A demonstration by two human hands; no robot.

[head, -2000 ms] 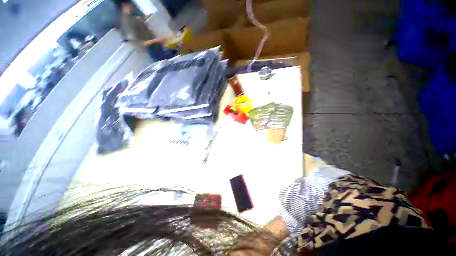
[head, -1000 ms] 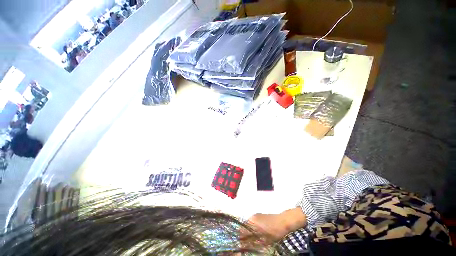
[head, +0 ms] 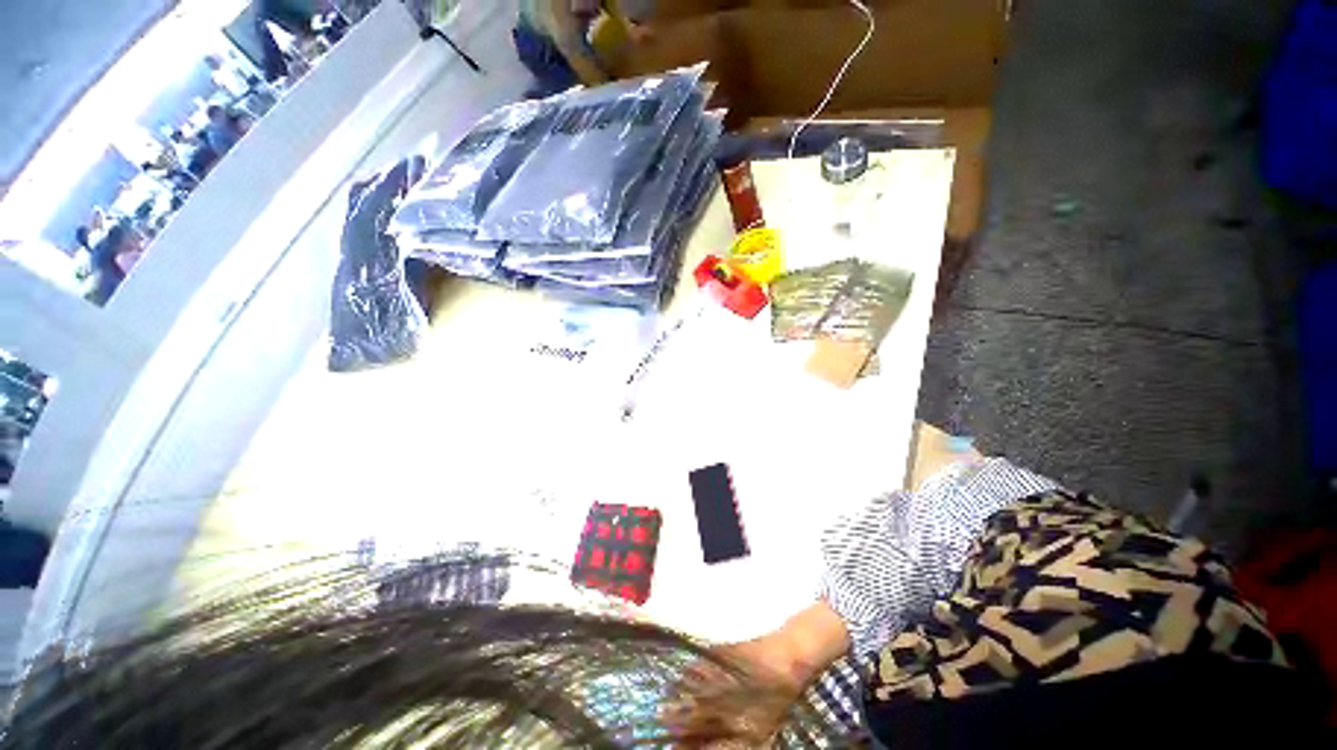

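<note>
My right hand [head: 733,696] is at the bottom edge, below a striped sleeve, blurred and partly behind strands of hair. Its fingers cannot be made out. A pale blue, shiny patch [head: 623,700] shows through the hair just left of it; I cannot tell if the hand holds it. My left hand is not in view. A red-and-black checked pouch [head: 616,552] and a black smartphone [head: 719,513] lie side by side on the cream-white table [head: 836,484] above the hand. Dark print of a clear polybag [head: 443,580] shows left of the pouch, partly behind hair.
Bagged dark garments [head: 579,176] are stacked at the back, with another dark bag [head: 378,271] left of them. A red tape dispenser [head: 730,286], yellow roll [head: 757,255], olive packets [head: 839,305] and lidded jar [head: 843,161] stand right. Brown cartons [head: 880,66] and a person [head: 565,41] are beyond.
The view has swung, so the table's things sit further left than one second ago. The brownish bundles at lower left have left the picture. My right hand stays low at the bottom edge.
</note>
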